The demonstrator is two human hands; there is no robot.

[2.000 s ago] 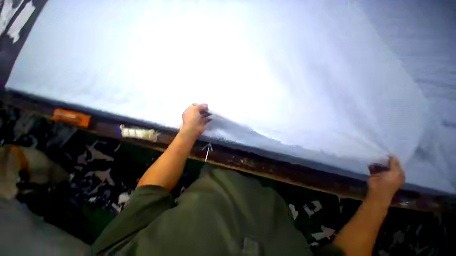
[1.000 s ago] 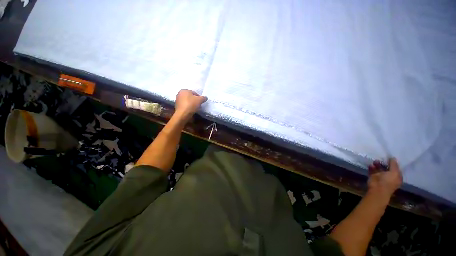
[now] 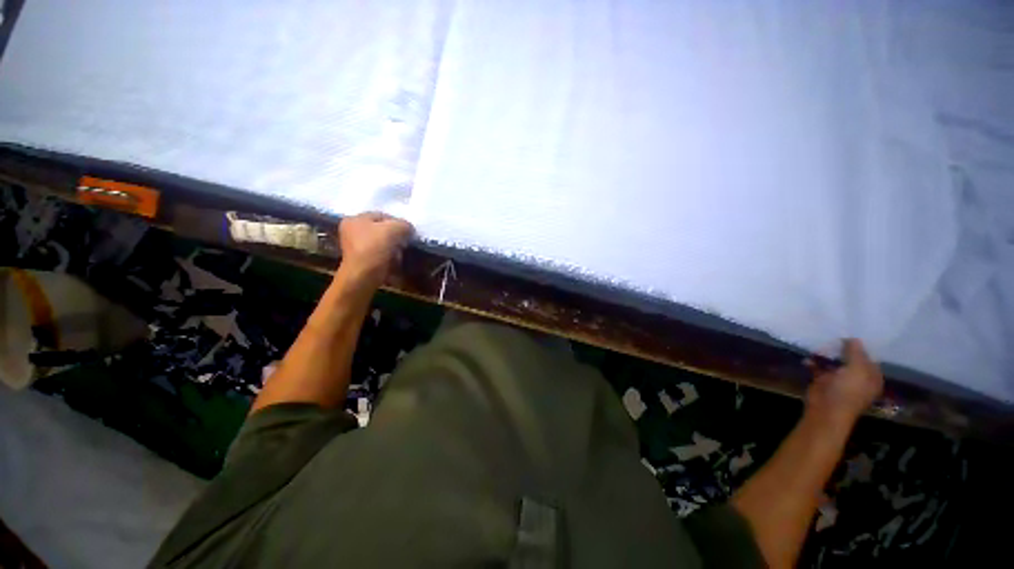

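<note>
A wide pale blue-white fabric ply [image 3: 623, 156] lies over the table, with its near edge along the dark stacked border. My left hand [image 3: 374, 242] is closed on the ply's near edge, close to a fold line that runs away across the cloth. My right hand [image 3: 845, 380] pinches the same edge further right, where small creases run up from the fingers. The fingertips of both hands are partly hidden.
An orange weight [image 3: 118, 197] and a pale wrapped bundle [image 3: 274, 231] lie on the brown table rim [image 3: 623, 338], left of a thin white arrow mark [image 3: 447, 281]. A pale bucket [image 3: 83, 328] stands on the scrap-littered floor at left.
My left hand has moved left along the edge. The ply's near edge, bunched and raised between my hands before, now lies straighter along the border. The fold line stands beside my left hand.
</note>
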